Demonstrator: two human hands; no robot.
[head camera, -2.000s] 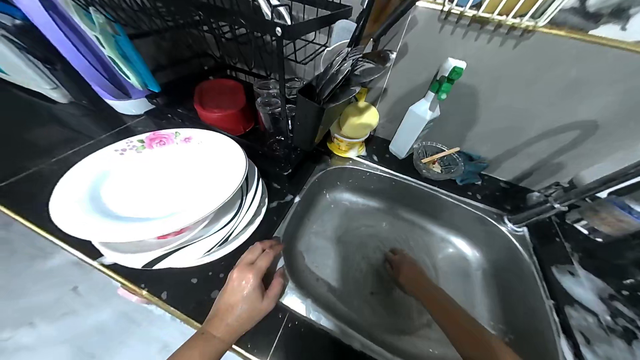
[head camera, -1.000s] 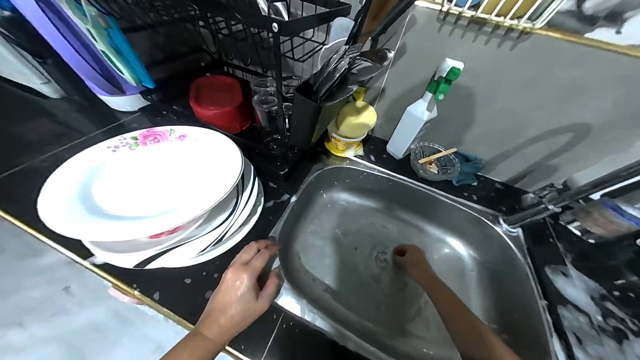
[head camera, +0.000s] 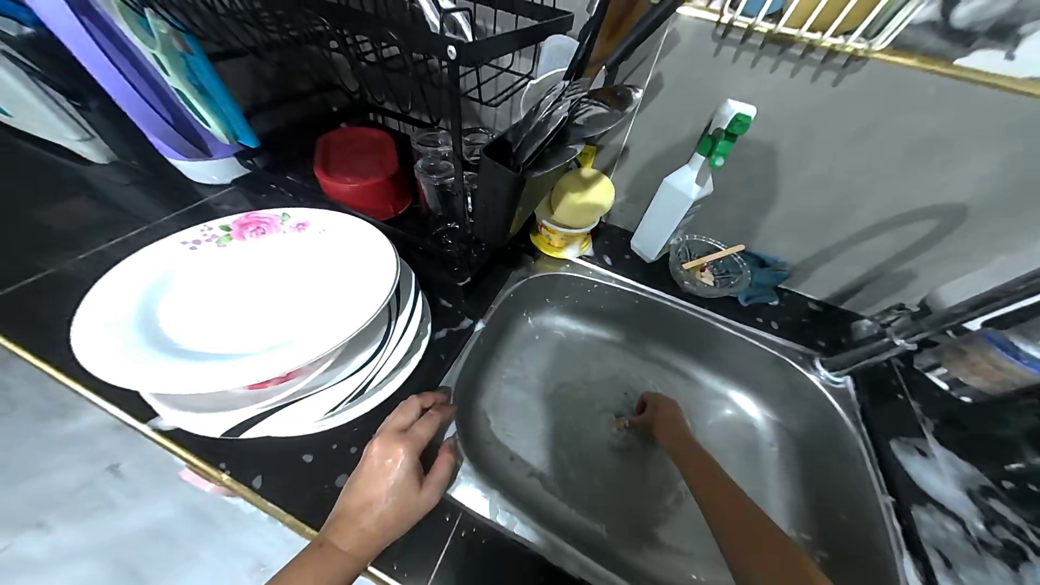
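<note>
A stainless steel sink (head camera: 561, 487) holds murky shallow water. Inside it, my right hand (head camera: 662, 418) reaches to the bottom by the drain, fingers bunched beside a small light-brown bit; whether the fingertips grip anything is hidden. Wet and loosely curled, my left hand (head camera: 402, 463) rests at the sink's left rim with its fingers apart and nothing in it. To the left of that hand stands a stack of wet plates, topped by a white oval plate with a pink flower (head camera: 236, 301).
Behind the sink are a yellow tub with a yellow sponge (head camera: 582, 197), a white spray bottle (head camera: 674, 203) and a glass dish (head camera: 709, 266). A black dish rack (head camera: 459, 171) with glasses and a red container (head camera: 361, 171) stand behind the plates. The faucet (head camera: 934, 325) extends at right, near foam.
My right hand has moved about near the drain and stays low in the sink. My left hand has kept its place at the left rim.
</note>
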